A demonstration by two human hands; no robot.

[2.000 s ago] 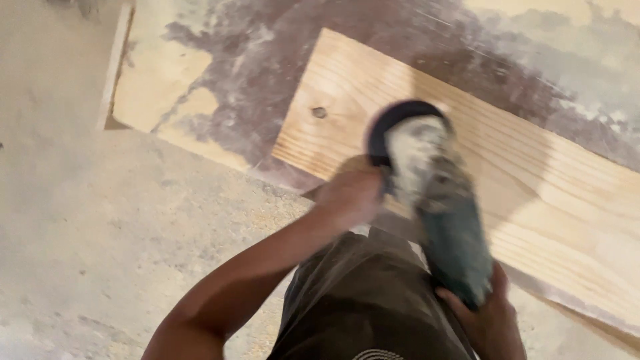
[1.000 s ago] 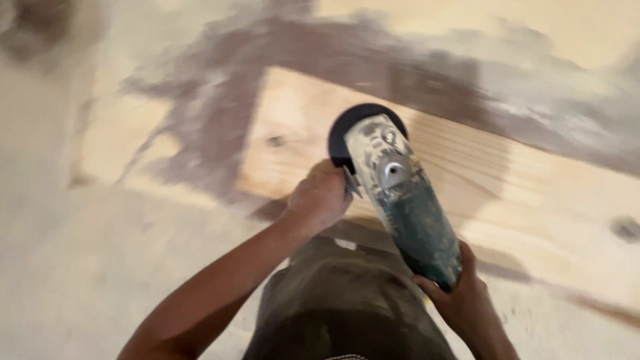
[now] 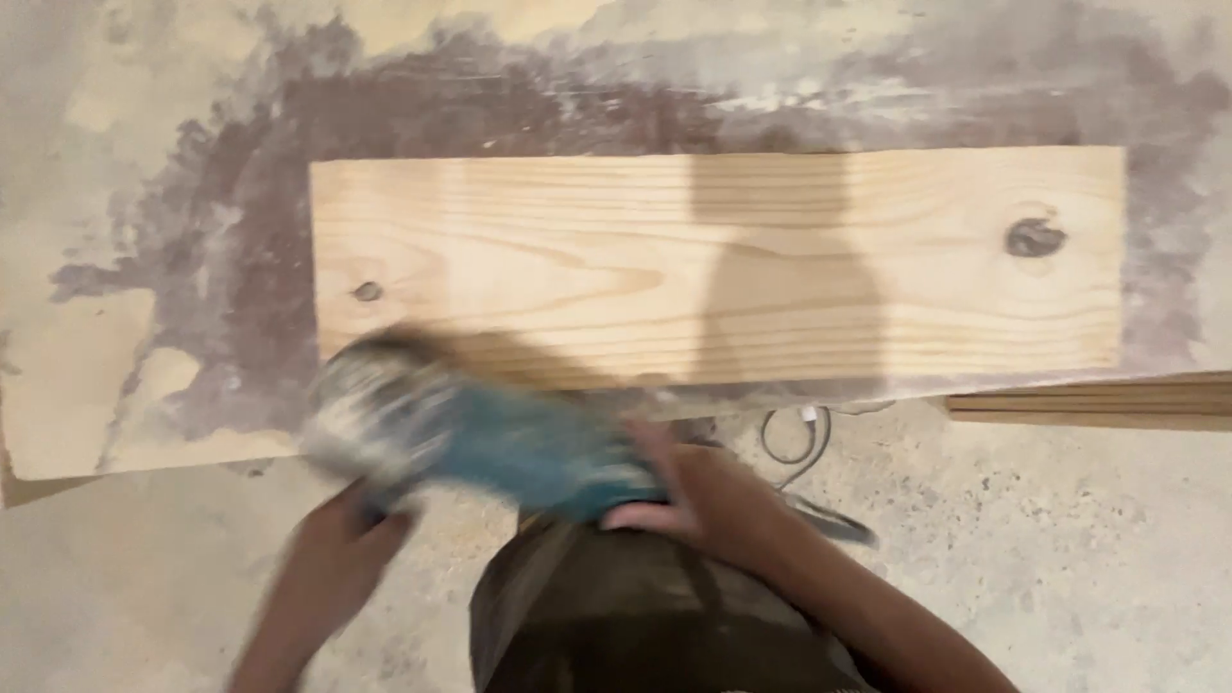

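An angle grinder (image 3: 520,443) with a teal body and a worn, pale metal head lies across the near left part of a knotty softwood board (image 3: 577,279), blurred by motion. My right hand (image 3: 674,491) is closed around the rear of its body. At the head, my left hand (image 3: 351,539) grips what looks like the side handle, just off the near edge of the worktop. The grinder's disc is mostly hidden under the head, and whether it touches the wood cannot be told. The board lies flat, with a small dark knot at left and a larger one at right.
The board rests on a stained worktop (image 3: 221,356) with a worn, dark patch. Below its near edge are a concrete floor (image 3: 962,539), a grey cable (image 3: 794,472) and, at right, some stacked wooden strips (image 3: 1088,399). My clothed lap (image 3: 654,616) is close to the edge.
The grinder has swung from nearly upright in view to lying more sideways, its head at the board's near left corner. Both hands have stayed on it. The view has turned, and the board now appears level.
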